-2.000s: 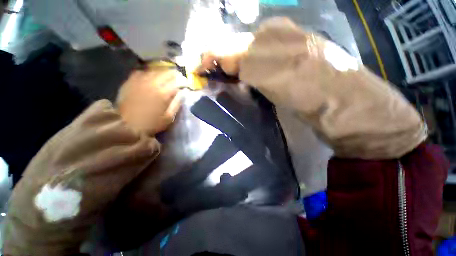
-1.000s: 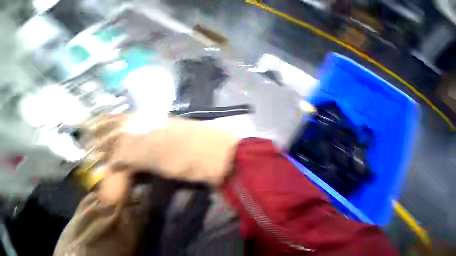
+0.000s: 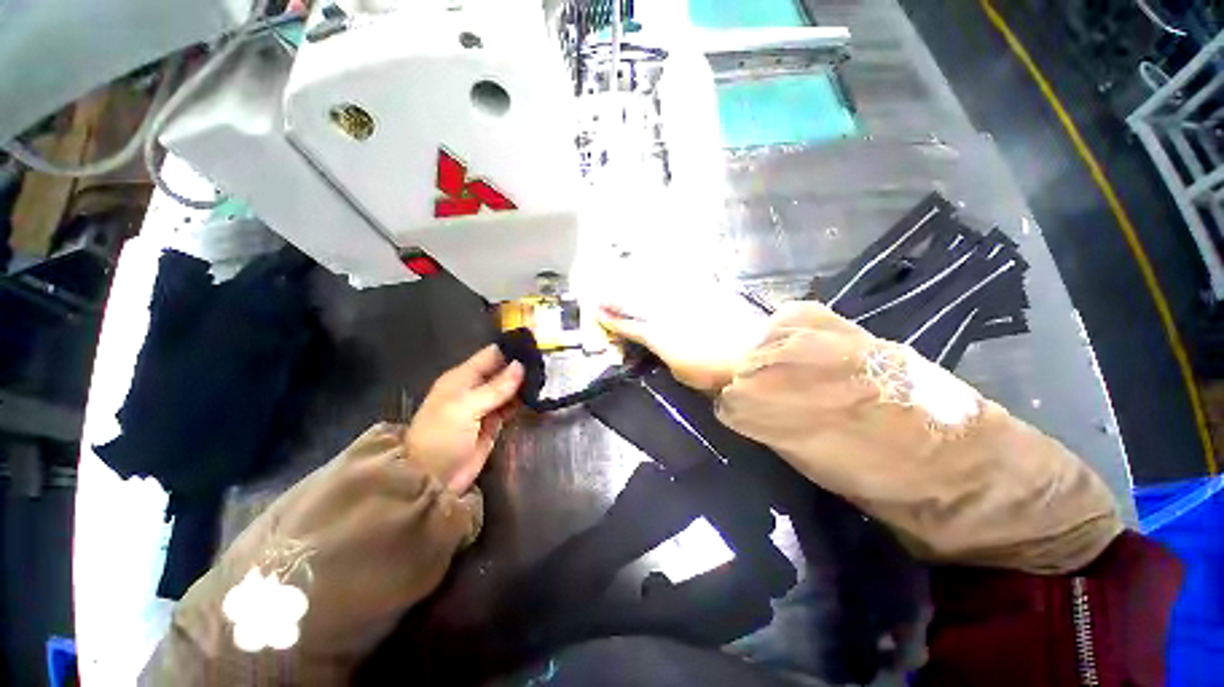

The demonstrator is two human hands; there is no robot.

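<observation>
My left hand (image 3: 463,413) holds one end of a black fabric strip (image 3: 571,397) just below the sewing machine head (image 3: 443,141). My right hand (image 3: 678,346) is at the right of the needle area, with the strip's other end at its fingers; glare washes out part of this hand. The strip sags in a curve between the hands. A yellow-orange piece (image 3: 516,317) shows at the needle area, next to the small metal clamp (image 3: 561,320). Black fabric pieces (image 3: 691,544), one with a pale line, lie in front of my body.
Fanned zippers (image 3: 926,282) with pale lines lie right of my right hand. A dark fabric heap (image 3: 215,376) lies at the left of the grey table (image 3: 1060,403). A blue bin (image 3: 1195,591) stands below the table's right edge. White racks (image 3: 1188,175) stand beyond a yellow floor line.
The view has swung back from the blue bin to the machine head and is sharper. A black strip now shows between my hands, which are a little apart.
</observation>
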